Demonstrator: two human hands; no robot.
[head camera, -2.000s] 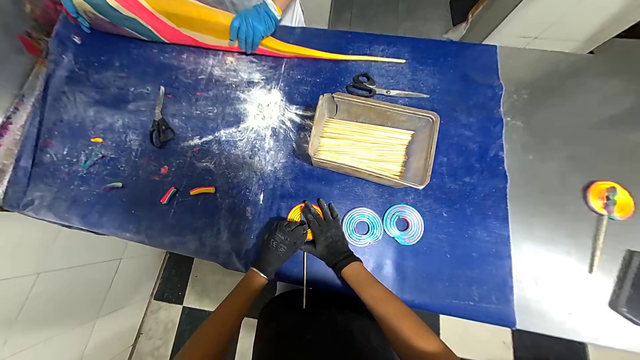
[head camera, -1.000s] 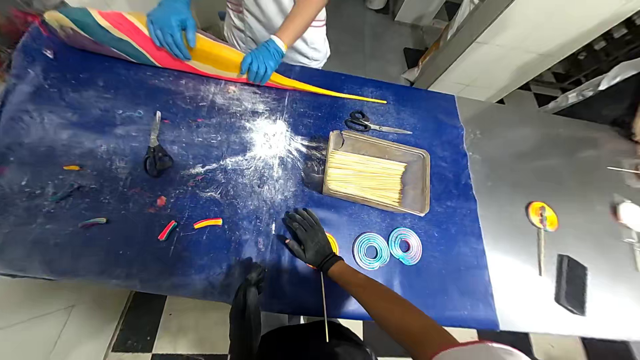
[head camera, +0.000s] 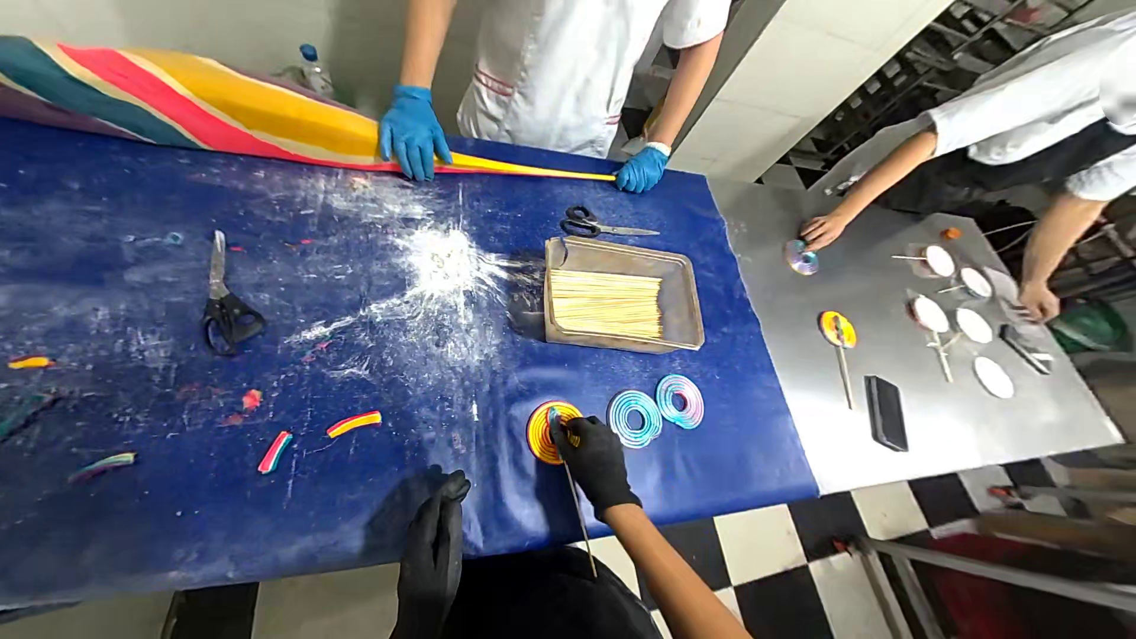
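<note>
My right hand, in a black glove, has its fingers on the lower right part of a yellow and orange spiral candy lying on the blue table cover; whether it grips the candy cannot be told. From under this hand a thin stick runs down past the table's edge. My left hand, gloved in black too, is raised at the table's near edge, to the left of the stick, and holds nothing visible. Two blue and pink spiral rings, one beside the other, lie right of my right hand.
A tray of sticks stands behind the rings. Scissors lie behind it, other scissors at left. A co-worker's blue-gloved hands hold a striped candy roll. Another person works at the metal table, with lollipops and a black object.
Two seconds ago both my hands were together at the yellow candy; my left hand is now apart, at the table's edge. The co-worker's hand has moved right along the thin candy end. The view has shifted.
</note>
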